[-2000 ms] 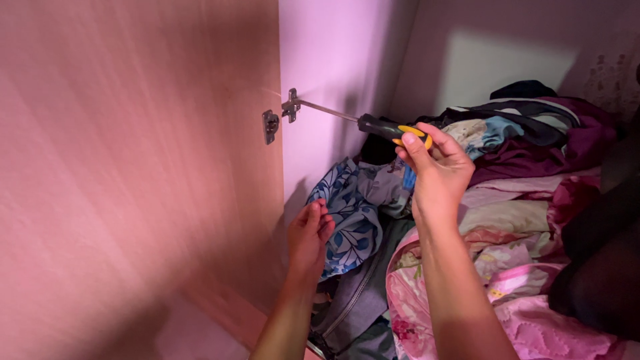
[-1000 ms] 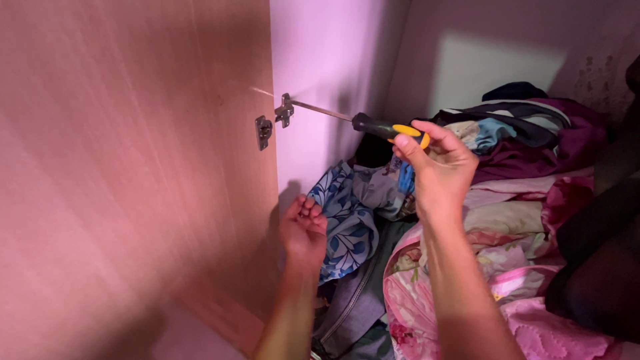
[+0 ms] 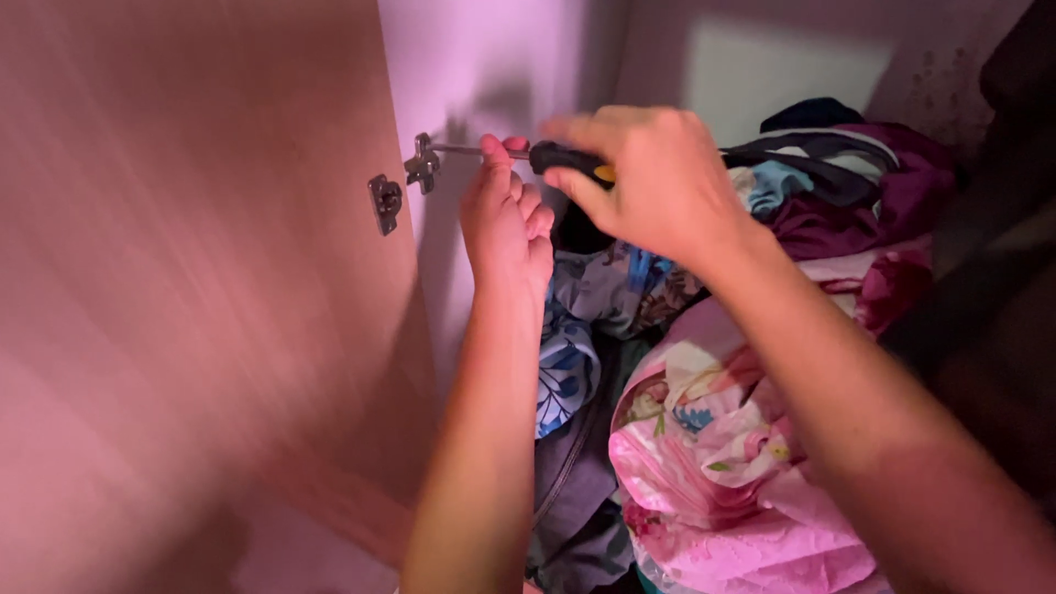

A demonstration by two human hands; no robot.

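My right hand (image 3: 652, 177) holds a screwdriver (image 3: 569, 160) by its black and yellow handle; the fingers are somewhat blurred. The thin metal shaft points left, its tip at the metal hinge plate (image 3: 423, 163) on the cabinet's side wall. My left hand (image 3: 507, 210) pinches the shaft between thumb and forefinger, just in front of the handle. A second metal hinge part (image 3: 386, 204) is fixed near the edge of the wooden door (image 3: 206, 247), left of and slightly below the plate.
Piled clothes fill the cabinet on the right: a blue leaf-patterned cloth (image 3: 565, 371), pink floral fabric (image 3: 742, 462) and maroon garments (image 3: 907, 181). Dark fabric (image 3: 990, 330) hangs at the far right. The door takes up the left side.
My left hand has risen from beside the blue patterned cloth to the screwdriver's shaft and taken hold of it. My right hand has changed its grip, now over the handle from above.
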